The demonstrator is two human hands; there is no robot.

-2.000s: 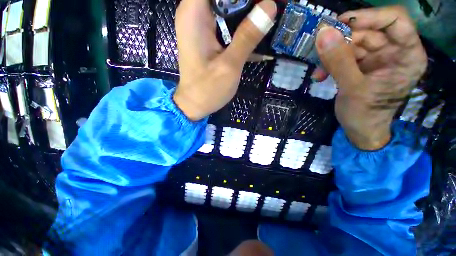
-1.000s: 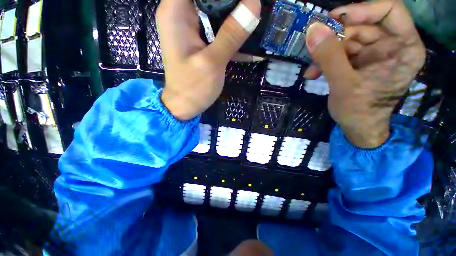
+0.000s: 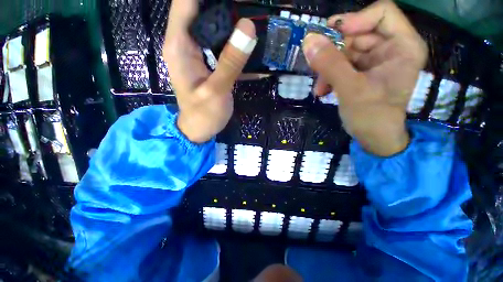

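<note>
My left hand (image 3: 207,82) is at the top centre, with a pale band on its thumb, and holds a black phone housing (image 3: 212,26) between thumb and fingers. A small white strip shows under the housing. My right hand (image 3: 367,80) is to its right and grips a blue circuit board (image 3: 287,45) with silver patches, thumb on top. The board lies beside the housing's dark end, over a black part. A thin red wire runs between housing and board. How far the board sits in the black part cannot be told.
A black blister tray (image 3: 265,191) with rows of white keypads (image 3: 247,160) lies below my hands. More white pads show at the right (image 3: 445,99). A black tray at the left holds long cream rectangles (image 3: 42,66). Dark crinkled material is at the right edge.
Both hands have moved left in the picture with the housing and board. The housing end has turned and now looks dark, and more of it shows. The red wire is now clearer.
</note>
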